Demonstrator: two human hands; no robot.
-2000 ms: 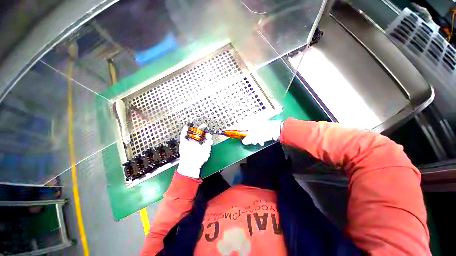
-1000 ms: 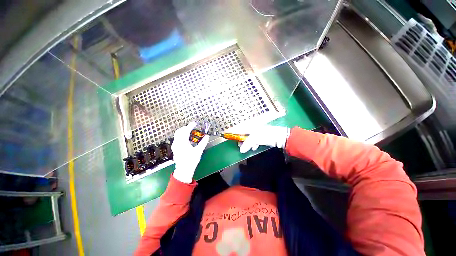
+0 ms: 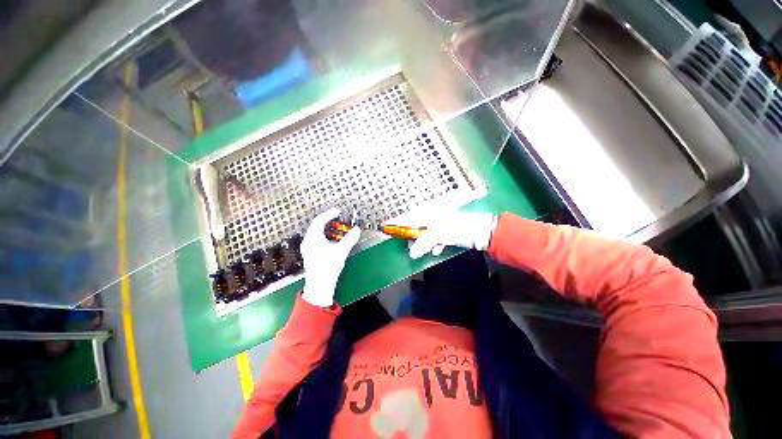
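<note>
My left hand (image 3: 324, 255), in a white glove, holds a black and copper-orange coil component (image 3: 338, 229) over the near edge of the perforated metal tray (image 3: 300, 163). My right hand (image 3: 450, 232), also in a white glove, grips the cutting pliers (image 3: 401, 231) by their orange handles. Their dark jaws point left at the coil; whether they touch it is too small to tell. Several more coil components (image 3: 257, 267) stand in a row along the tray's near left edge. My fingers partly hide the held coil.
The clear shield (image 3: 493, 51) hangs over the tray's far side. A deep stainless tray (image 3: 634, 129) lies right of the green bench (image 3: 210, 343). A white slotted basket (image 3: 729, 81) is at the far right. A metal frame (image 3: 105, 373) stands lower left.
My left hand has moved slightly left since the oldest frame, and the held coil is turned differently, showing less of its orange winding. The right hand still holds the pliers in nearly the same place.
</note>
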